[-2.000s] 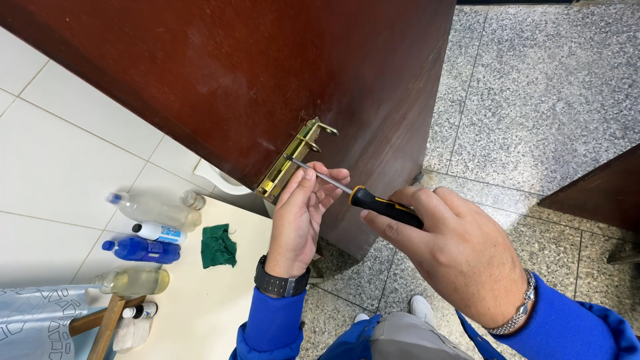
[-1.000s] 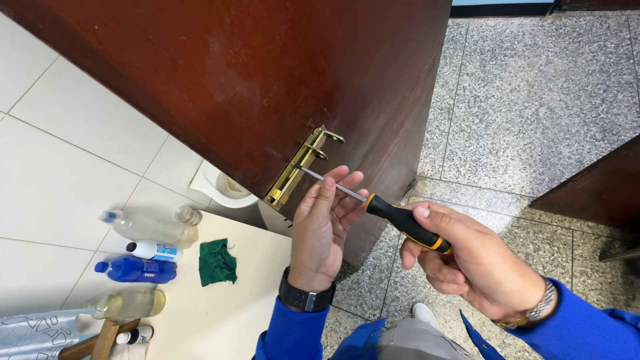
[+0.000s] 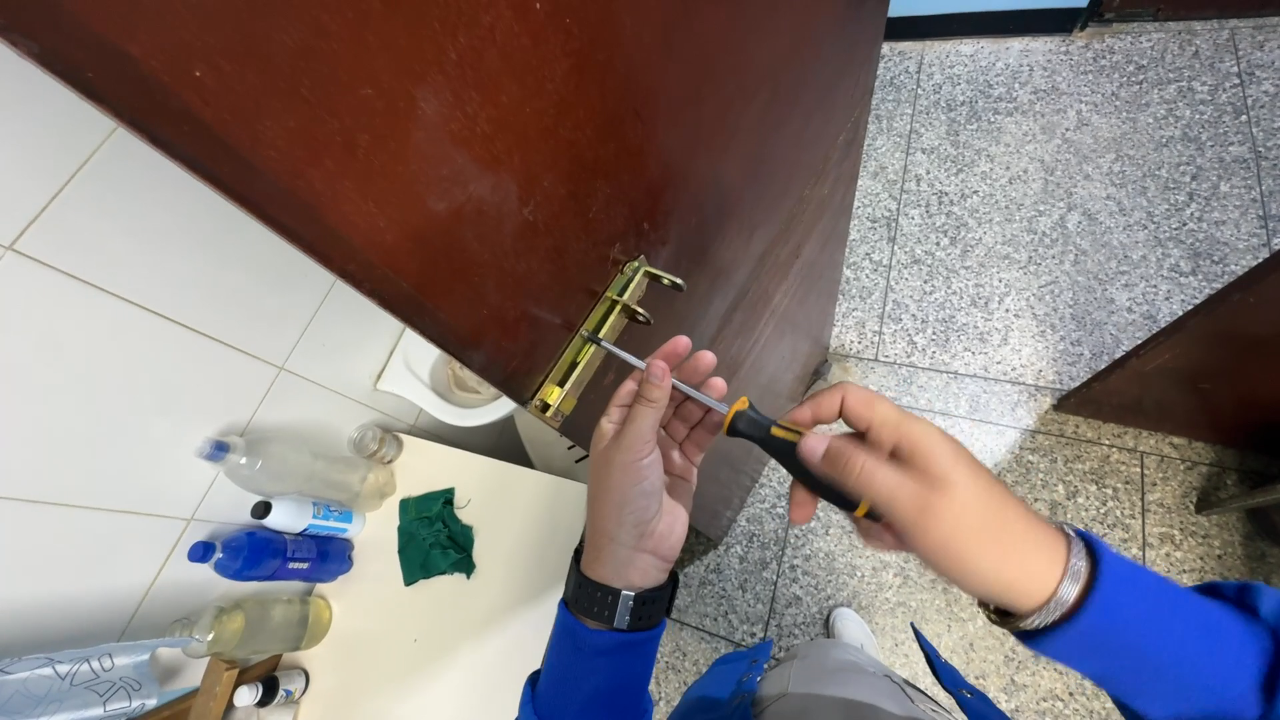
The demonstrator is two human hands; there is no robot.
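Observation:
A brass-coloured metal latch bracket [image 3: 590, 345] with two projecting loops lies along the edge of a reddish-brown wooden door [image 3: 520, 150]. My right hand [image 3: 900, 470] is closed around the black and orange handle of a screwdriver [image 3: 795, 455]. Its shaft slants up and left, and the tip meets the bracket near its middle. Below the bracket, my left hand [image 3: 655, 460] is palm up with fingers loosely curled, the thumb and fingers beside the shaft. Whether they touch the shaft is hard to tell. The screw under the tip is too small to make out.
A cream tabletop [image 3: 450, 640] at lower left holds a green cloth [image 3: 435, 535], a blue bottle [image 3: 275, 555], a clear plastic bottle [image 3: 310, 470] and several other containers. Behind it are a white basin [image 3: 440, 385] and a tiled wall [image 3: 130, 330]. Another dark wooden panel [image 3: 1190, 370] stands at right.
My left hand held its fingertips near the bracket's lower part two seconds ago; it is now lower along the screwdriver's shaft. My right hand's grip on the handle has shifted.

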